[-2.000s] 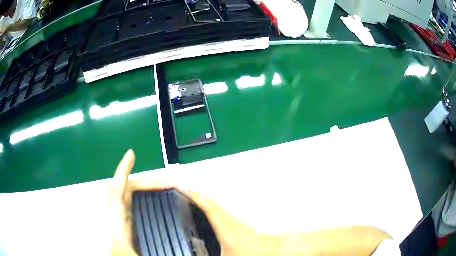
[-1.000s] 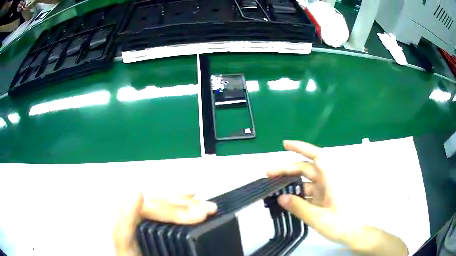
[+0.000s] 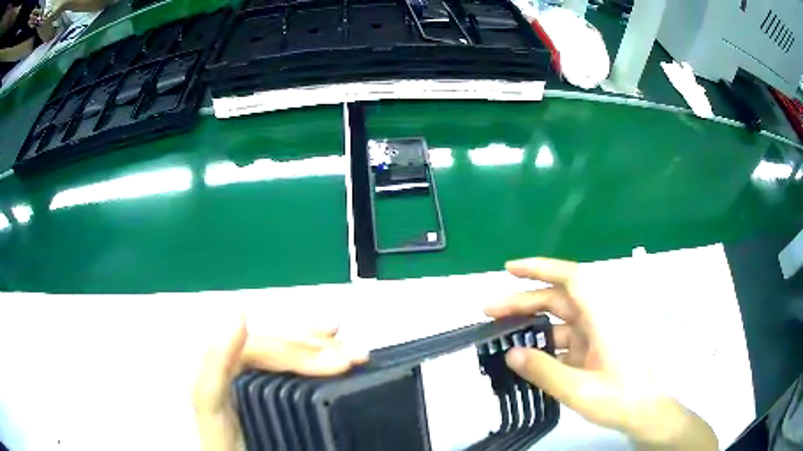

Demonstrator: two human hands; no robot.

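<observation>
A stack of several black phone frames (image 3: 370, 412) is held tilted over the white work sheet (image 3: 106, 352), its lower part cut off by the picture's bottom edge. My left hand (image 3: 264, 365) grips its left end, with fingers along the top edge. My right hand (image 3: 585, 361) holds the right end, thumb on the inner corner by the small white squares and fingers behind. The large open window shows white through it. A single phone frame (image 3: 402, 189) lies on the green bench (image 3: 616, 176), camera end away from me, beside the black-and-white divider strip (image 3: 359, 194).
Piled black blister trays (image 3: 379, 66) stand at the far side on a pale layered edge, with one phone frame in them. More black trays (image 3: 114, 97) are at the far left. A white bundle (image 3: 577, 48) is beside a white post (image 3: 636, 44). A person's hand (image 3: 40, 22) shows far left.
Since one second ago, the held stack has moved slightly right and tilted a little flatter, with both hands still on it. Earlier, the stack was upright at the lower left.
</observation>
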